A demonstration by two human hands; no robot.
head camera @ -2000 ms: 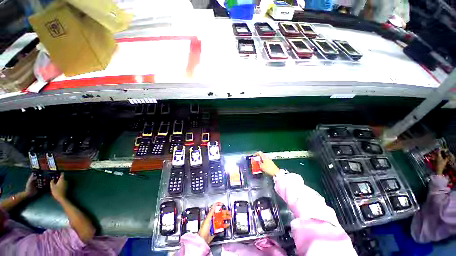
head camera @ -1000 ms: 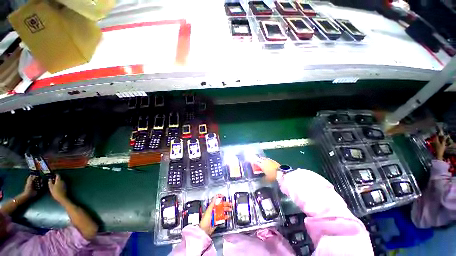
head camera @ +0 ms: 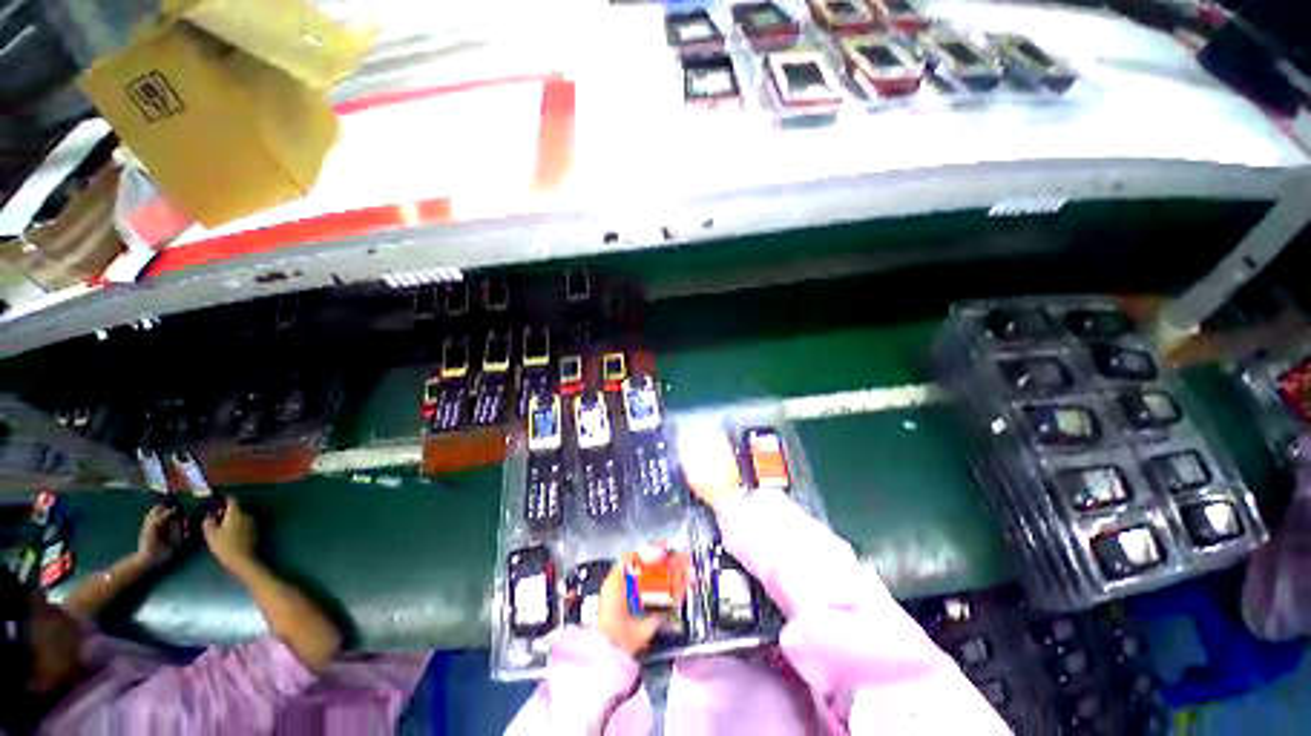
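The clear blister tray (head camera: 506, 575) lies in front of me. Three opened keypad phones (head camera: 600, 483) fill its back row at the left. Closed dark phones (head camera: 532, 590) lie in the front row. My left hand (head camera: 621, 615) holds red-orange cards (head camera: 660, 578) over the front row, with something blue beside them. My right hand (head camera: 709, 463) is over the back row, right of the opened phones, blurred by glare; its fingertips and anything under them cannot be made out. A phone with a red-orange face (head camera: 766, 457) lies in the pocket to its right.
Stacked blister trays with closed phones (head camera: 992, 482) stand at the right. Yellow- and red-framed phones (head camera: 493, 377) are grouped behind my tray. A white shelf (head camera: 690, 180) crosses above, bearing a cardboard box (head camera: 216, 122) and phone trays. A person at the left (head camera: 273, 604) holds an opened phone.
The view has shifted, moving the bench things rightward. My right hand has moved left from the rightmost back pocket to the one beside it, uncovering the red-orange-faced phone. My left hand still holds the cards.
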